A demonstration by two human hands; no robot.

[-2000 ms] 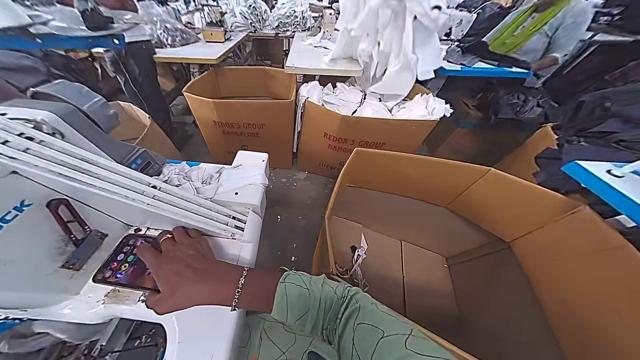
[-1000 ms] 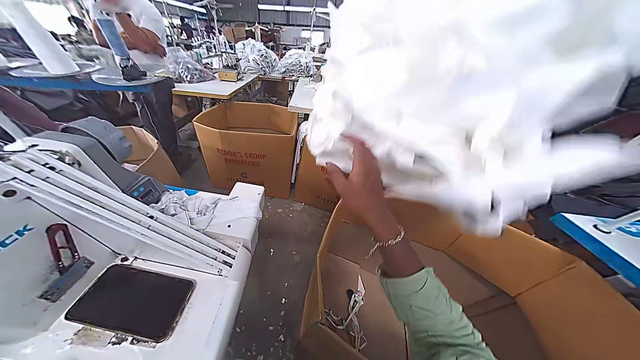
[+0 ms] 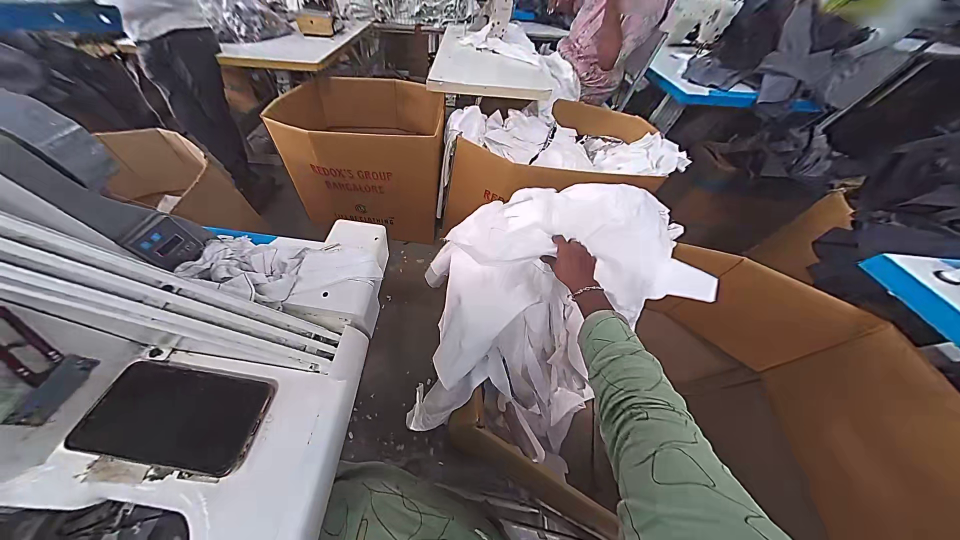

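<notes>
My right hand point(image 3: 574, 266), with a bracelet at the wrist and a green patterned sleeve, is closed on a bunch of white fabric pieces point(image 3: 502, 307). The pieces hang loosely below the hand, over the near left rim of a large open cardboard box point(image 3: 817, 360). Part of the box's inside is hidden behind the fabric and my forearm. My left hand is out of view. On the white sewing machine bed point(image 3: 292, 465) at left is a dark rectangular panel point(image 3: 172, 416). Crumpled pale fabric point(image 3: 255, 266) lies at the machine's far end.
Beyond stand an open cardboard box point(image 3: 360, 172) and another box filled with white fabric point(image 3: 562, 146). A smaller box point(image 3: 172, 172) is behind the machine. A blue-edged table point(image 3: 919, 289) is at right. People stand or sit near the tables behind.
My right hand has left the lit, phone-like screen on the machine and taken hold of white fabric. The fabric bunch is now lower than one second ago. The panel on the machine shows dark.
</notes>
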